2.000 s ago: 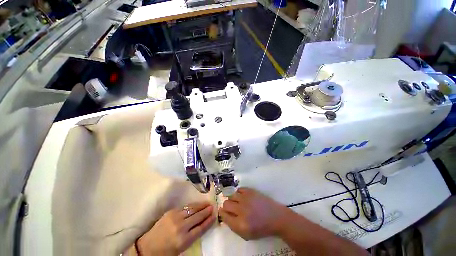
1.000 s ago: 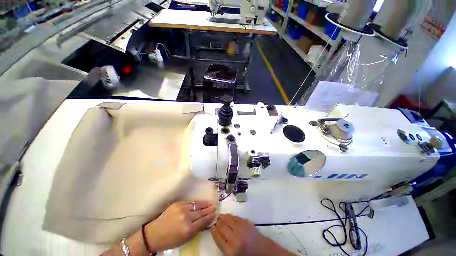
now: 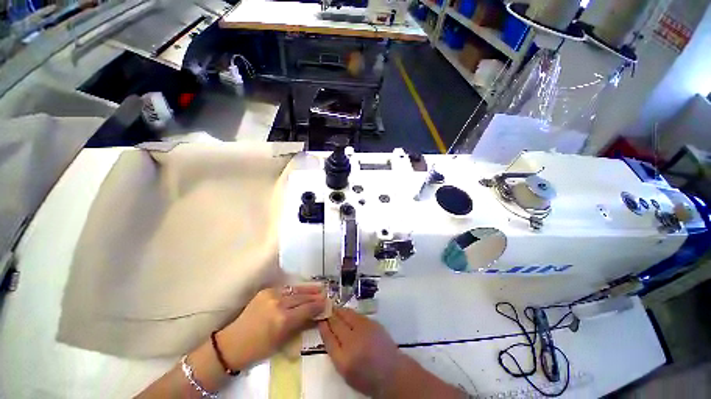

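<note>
A large beige fabric panel (image 3: 179, 241) lies left of the needle on the white table. Its edge runs to the presser foot area (image 3: 339, 290) at the left end of the sewing machine head (image 3: 499, 226). My left hand (image 3: 273, 323) lies on the panel's near right corner, fingertips at its edge just in front of the needle. My right hand (image 3: 360, 351) pinches the same edge, fingertips close to the left ones. The fingers partly hide the edge. A yellow strip (image 3: 286, 374) lies on the table below my left hand.
Dark thread snips (image 3: 546, 343) with a looped black cord lie on the table at right. Pale cloth (image 3: 47, 156) hangs beyond the table at far left. Thread cones (image 3: 552, 15) stand behind the machine. Another white-topped table (image 3: 312, 23) stands further back.
Since two seconds ago the view has shifted, so the machine appears further right. Both hands stay at the panel's edge by the needle. In the last second they have come slightly closer to the presser foot.
</note>
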